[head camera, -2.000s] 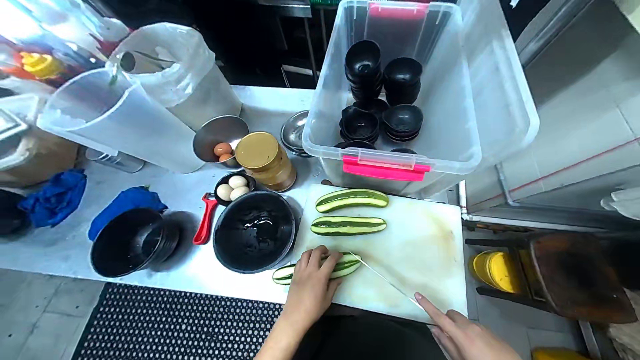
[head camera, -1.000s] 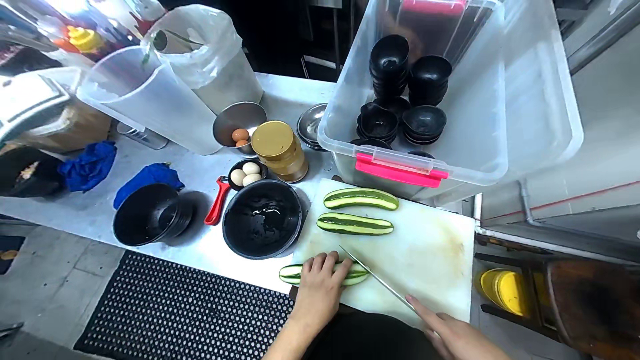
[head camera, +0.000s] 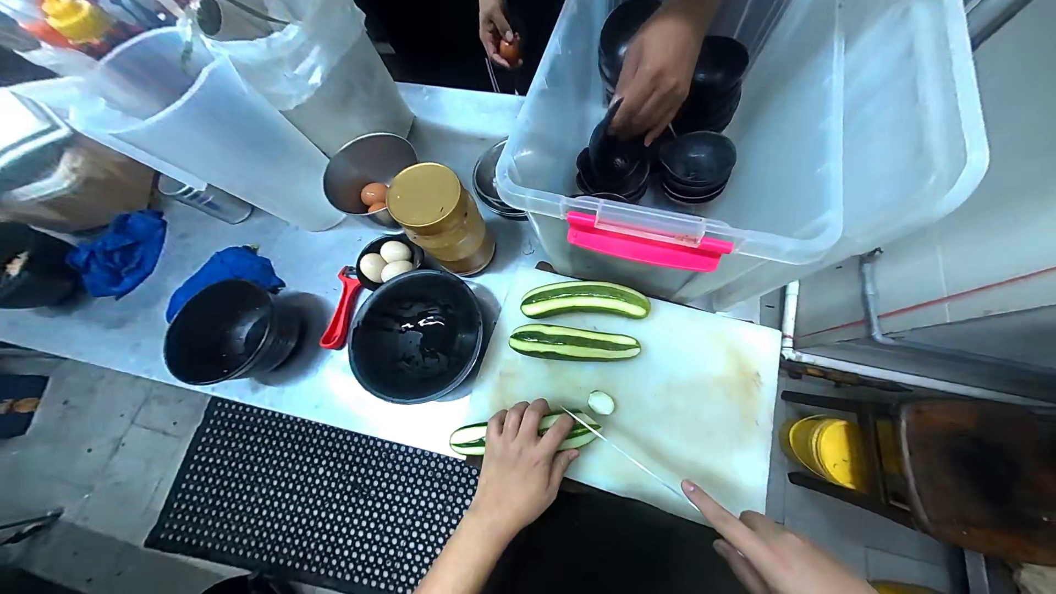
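Observation:
My left hand (head camera: 524, 462) presses down on a striped, partly peeled cucumber (head camera: 470, 439) at the near edge of the white cutting board (head camera: 701, 371). My right hand (head camera: 751, 536) holds a kitchen knife (head camera: 639, 464), index finger laid along it, with the blade's tip at the cucumber's right end. Just above that end lies a small cut slice (head camera: 601, 403). Farther up the board are two more striped cucumbers, one (head camera: 575, 342) below the other (head camera: 585, 299), side by side.
Left of the board stand a black bowl (head camera: 417, 337), a red-handled peeler (head camera: 341, 309), a small dish of eggs (head camera: 371, 266) and a lidded jar (head camera: 441, 219). Behind it, another person's hand (head camera: 656, 78) reaches into a clear plastic bin (head camera: 899, 181) of black bowls; their other hand (head camera: 497, 33) holds an egg.
A slice now lies on the board above the cucumber's right end. Another person's hands have come into view, one at the bowls in the bin, the other with a brown egg.

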